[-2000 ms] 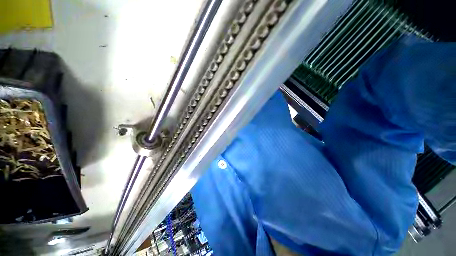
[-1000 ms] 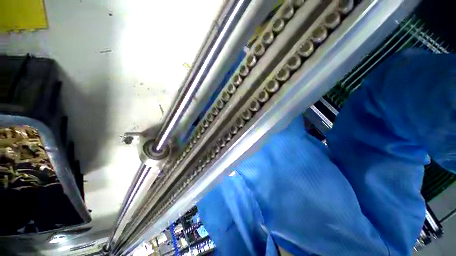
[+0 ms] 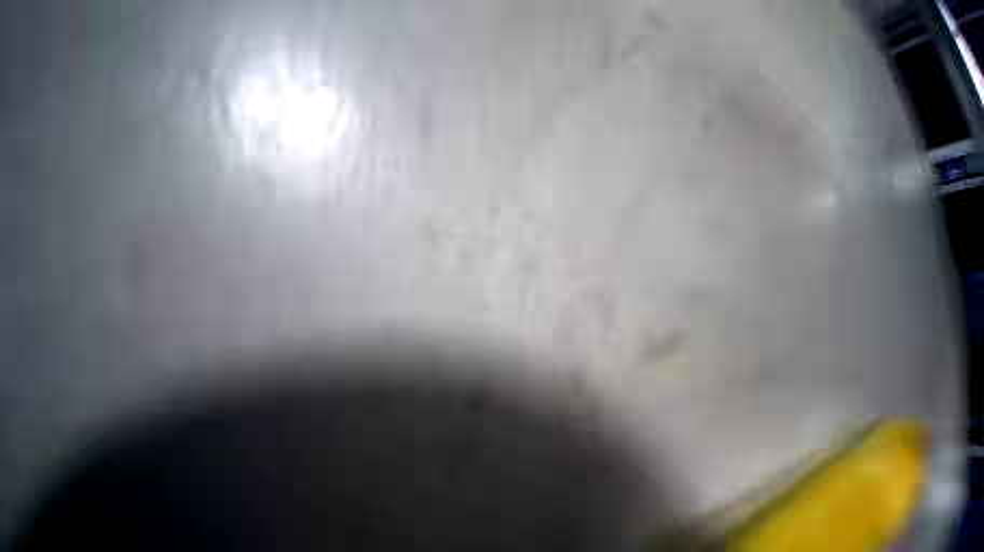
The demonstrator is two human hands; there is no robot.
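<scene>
The view is badly blurred. A pale grey-white surface (image 3: 518,248) fills most of the frame, with a bright glare spot at the upper left and faint marks near the middle. A large dark rounded shape (image 3: 367,464) covers the bottom left and centre; I cannot tell what it is. A bright yellow piece (image 3: 842,496) lies at the lower right, cut off by the bottom edge. Neither my left hand nor my right hand can be made out.
Beyond the curved right edge of the pale surface are dark structures with a bright metal bar (image 3: 962,54) at the upper right corner.
The view has swung sharply and blurred. The conveyor rail and chain, the black bin and the blue sleeves no longer show; the dark shape and the lower-right yellow piece now do.
</scene>
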